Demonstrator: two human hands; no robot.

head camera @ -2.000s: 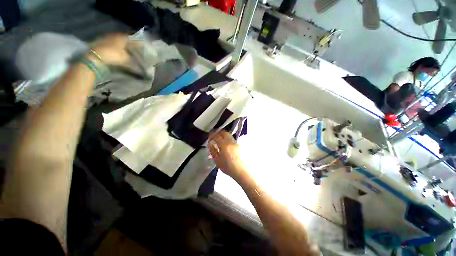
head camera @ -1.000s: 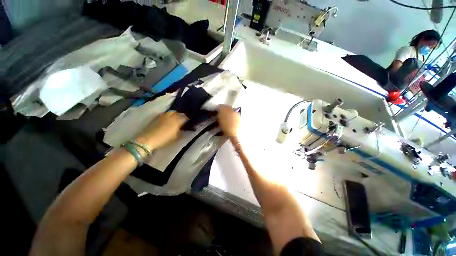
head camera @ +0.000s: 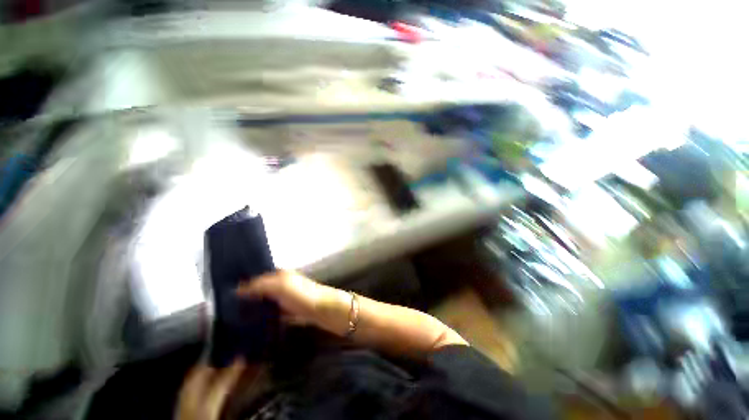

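Observation:
A small dark navy-black cut piece [head camera: 238,250] is held up over the worn front edge of the white machine table [head camera: 328,267]. It looks longish and fairly flat. My right hand [head camera: 287,297] grips its right side, fingers across its face. My left hand [head camera: 212,390] is at its lower end, partly cut off by the bottom edge of the picture and blurred; its fingers touch the piece. Whether the piece is one layer or several cannot be told.
The view is strongly motion-blurred. The long white sewing machine head [head camera: 328,135] lies behind the cloth. A black phone [head camera: 395,187] lies on the table right of it. Blurred pale shapes are at the left, and a cluttered, bright area fills the right.
The view has swung to the right. Both hands have left the pile of pale and dark pieces, which no longer shows clearly, and now hold a dark piece nearer my body.

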